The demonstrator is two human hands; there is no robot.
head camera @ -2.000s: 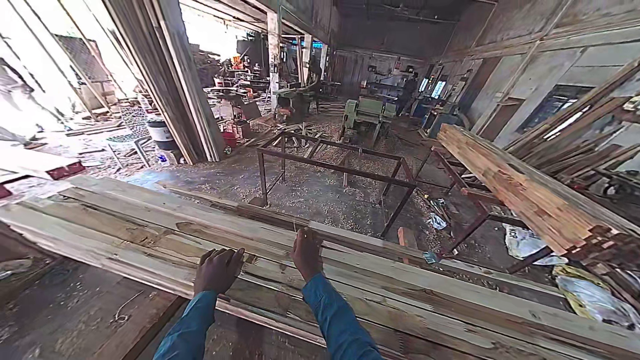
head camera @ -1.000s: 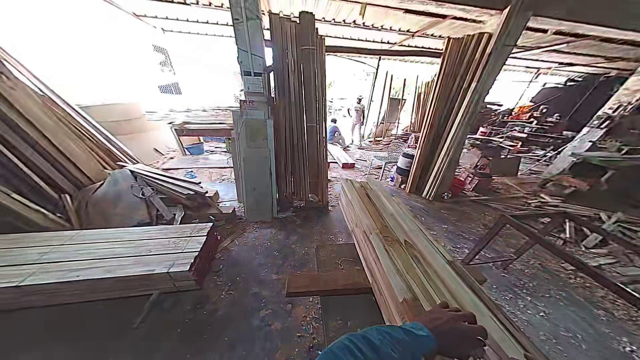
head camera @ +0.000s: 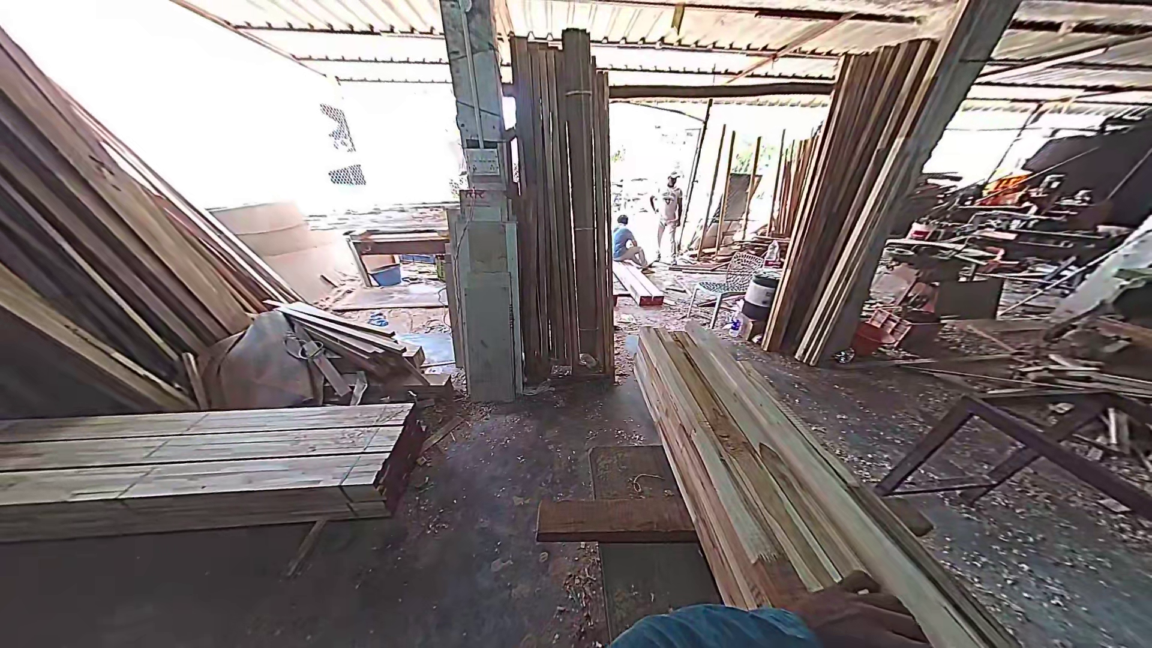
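Long wooden boards (head camera: 765, 450) lie side by side in a stack that runs from the lower right away toward the middle. At the bottom edge my left hand (head camera: 859, 612) rests on top of them, its fingers partly cut off by the frame, a blue sleeve behind it. Whether its fingers grip a board is not clear. Under the stack a brown wooden crosspiece (head camera: 616, 521) sticks out to the left. My right hand is out of view.
A second stack of planks (head camera: 198, 459) lies at the left. Upright boards (head camera: 562, 216) stand beside a pillar (head camera: 486, 306); more boards (head camera: 855, 198) lean at the right. A metal frame (head camera: 1017, 441) stands right of the stack. Two people (head camera: 666, 216) are far off outside.
The view has swung far to the left. Two seconds ago both hands lay on the boards; now only one shows, near the bottom edge.
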